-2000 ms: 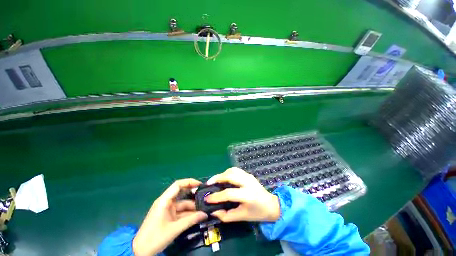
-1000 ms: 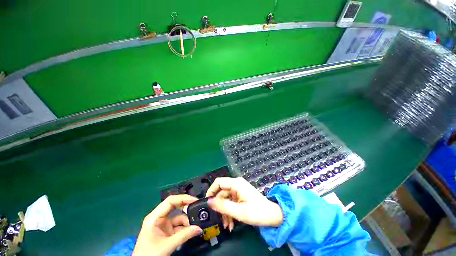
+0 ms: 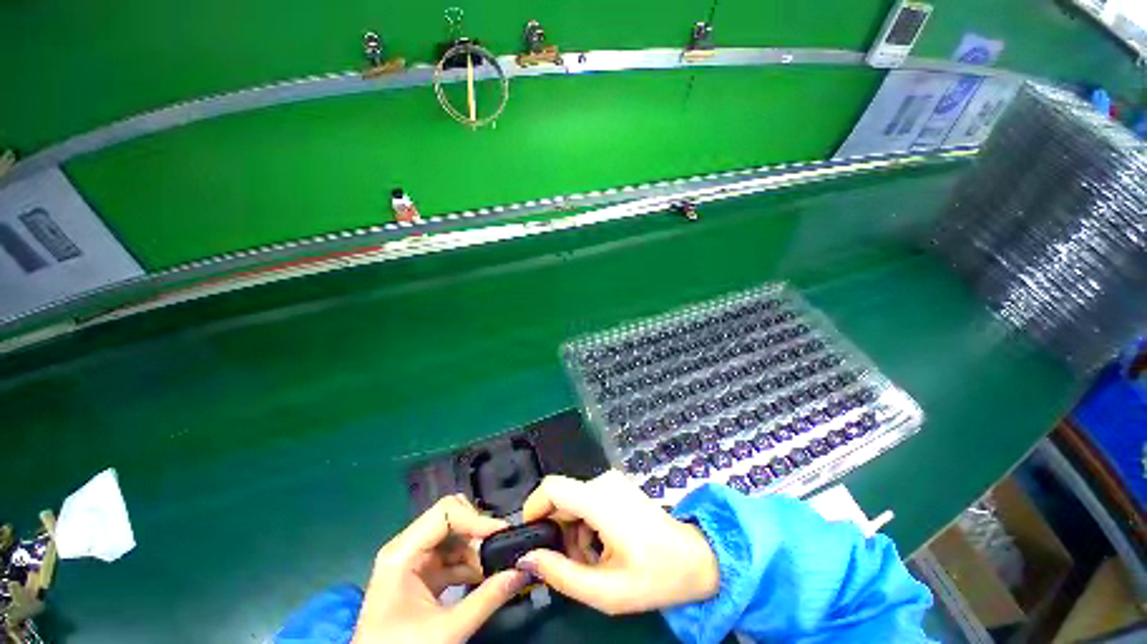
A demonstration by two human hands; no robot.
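Observation:
A black housing [image 3: 521, 546] is held between both hands over the fixture, turned so a narrow rounded side shows; its lens opening is not visible. My left hand [image 3: 434, 572] grips its left end with thumb and fingers. My right hand [image 3: 619, 544] grips its right end, with the thumb on the near side. The black fixture [image 3: 434, 478] lies flat below, its round recess showing just beyond the hands; its near part is mostly hidden. The blister tray [image 3: 742, 390] with rows of dark round parts lies right of the fixture.
Stacked blister trays [image 3: 1063, 227] stand at the far right. A white paper scrap [image 3: 96, 518] and a jumble of loose parts [image 3: 25, 581] lie at the far left. A green upright panel [image 3: 315, 164] with clips and a wire ring runs behind the bench.
The housing's lens face showed toward the camera a second ago; now the housing is tilted to show its side. My right fingers have moved onto its right end. The fixture's recess shows more.

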